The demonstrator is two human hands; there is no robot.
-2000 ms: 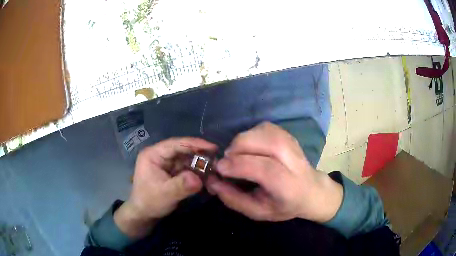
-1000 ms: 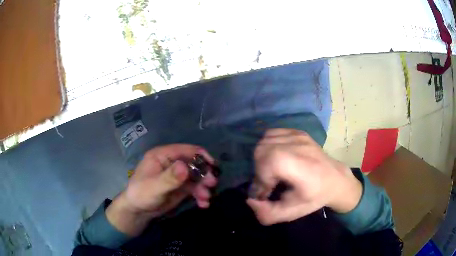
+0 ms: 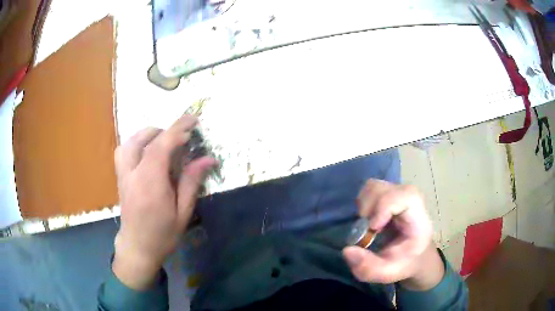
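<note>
My right hand [image 3: 395,234] is over the lap and holds a metal-rimmed bobbin [image 3: 361,234] with brown-orange thread between thumb and fingers. My left hand [image 3: 159,176] is over the table's front part, blurred, with thumb and fingers curled around a small dark metal part [image 3: 193,144], which looks like the bobbin case. How firmly it is held is hard to tell from the blur. The orange-brown leather panel [image 3: 68,124] lies flat on the white table, left of my left hand.
The white table [image 3: 365,79] has stained patches. The machine bed's corner [image 3: 182,51] is at the top. A slim dark tool with red wrapping [image 3: 516,76] lies at the right end. Below are a red patch [image 3: 482,243] and brown cardboard [image 3: 511,276].
My left hand has moved from the lap up over the table with the small metal part. My right hand has moved right, and the bobbin now shows clearly. The view has shifted towards the table.
</note>
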